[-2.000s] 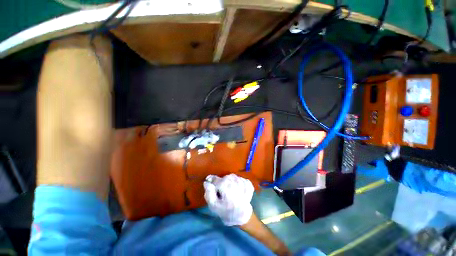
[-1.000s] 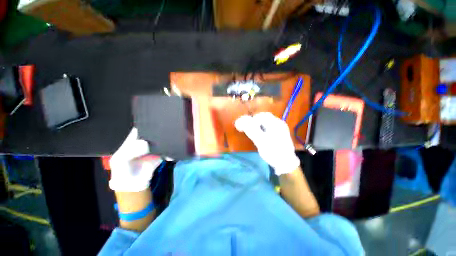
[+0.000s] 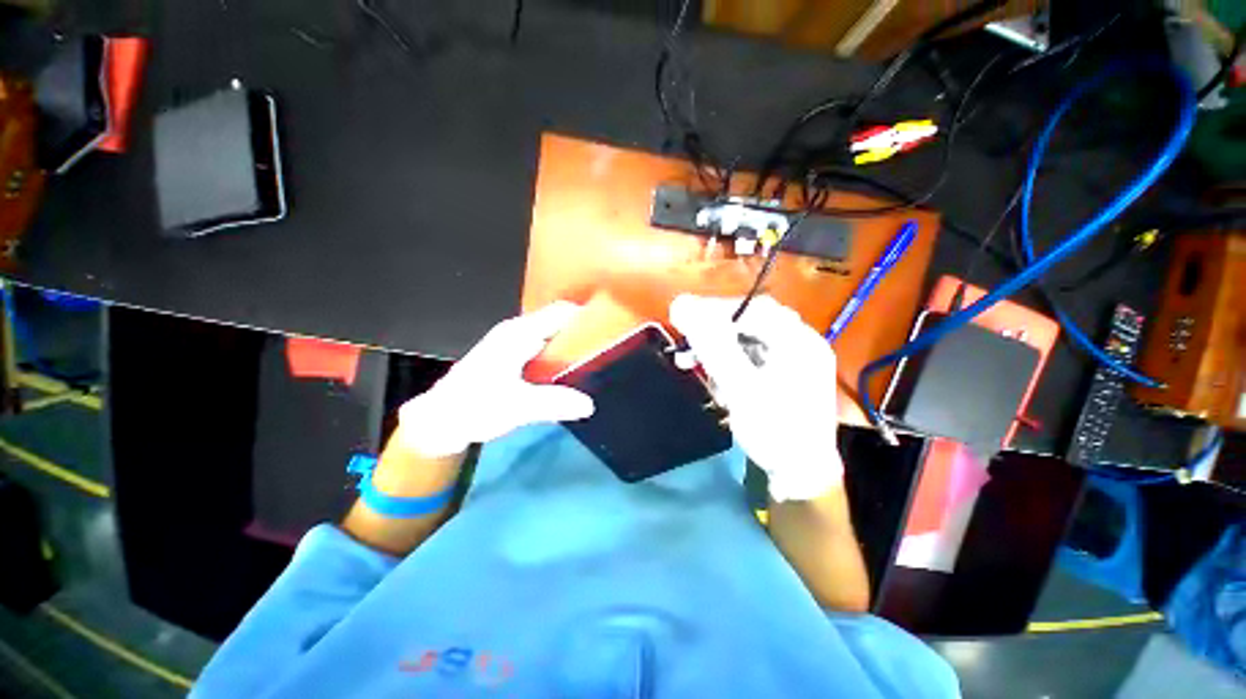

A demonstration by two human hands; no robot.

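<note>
A flat black set-top box [image 3: 640,410] is tilted over the near edge of the orange mat [image 3: 588,232], close to my body. My left hand [image 3: 499,387], white-gloved, grips its left corner. My right hand [image 3: 765,389], white-gloved, is at its upper right edge, holding a thin black lead [image 3: 769,260] against that side. Whether the lead is plugged in is hidden by my fingers. The connector block [image 3: 749,221] with silver plugs lies at the mat's far side. A blue pen-like stick [image 3: 875,283] lies on the mat's right.
Another box [image 3: 967,382] lies on a salmon pad at right, crossed by a looping blue cable [image 3: 1093,219]. A remote control [image 3: 1107,382] and an orange-brown switch box [image 3: 1200,321] stand beyond. Another black box [image 3: 212,161] lies at left. Red-yellow-white plugs [image 3: 894,141] lie behind the mat.
My left hand has brought the box from the mat's left to in front of me and tilted it. My right hand has come to its edge with the lead. The view has shifted.
</note>
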